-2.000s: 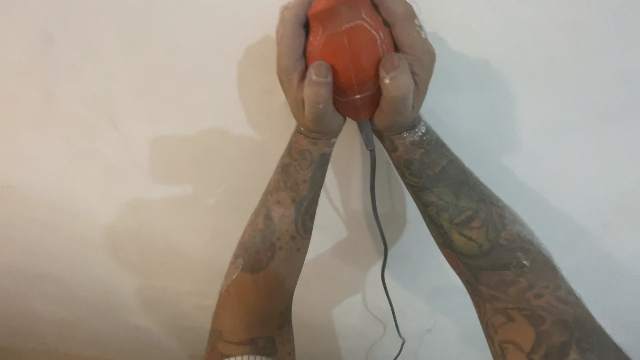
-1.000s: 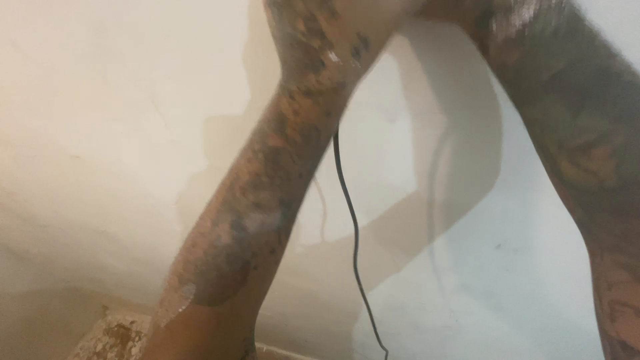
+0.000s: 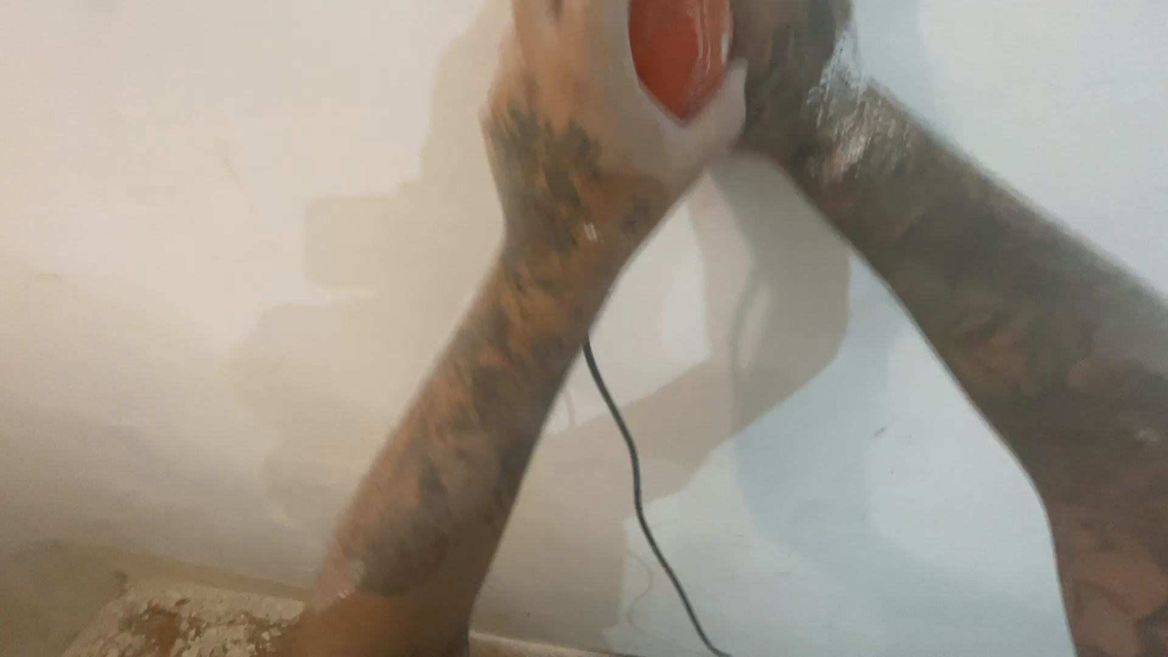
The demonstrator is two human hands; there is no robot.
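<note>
An orange-red corded power tool (image 3: 680, 55), its kind not clear, is at the top of the head view, partly cut off by the edge. My left hand (image 3: 593, 100) is wrapped around its near side, thumb and palm edge along its lower tip. My right hand (image 3: 789, 73) is against its right side; its fingers are blurred and partly out of frame. A dark power cord (image 3: 634, 465) comes out from behind my left forearm and hangs down the wall.
A pale plastered wall (image 3: 182, 164) fills the background, with shadows of the arms on it. A rough, flaking whitish surface (image 3: 192, 616) juts out at the bottom left, beside my left forearm. A thin ledge runs along the bottom edge.
Both hands have shifted from a symmetric thumbs-down hold to one with the back of my left hand showing. The orange tool, out of sight one second ago, shows again. The view has moved.
</note>
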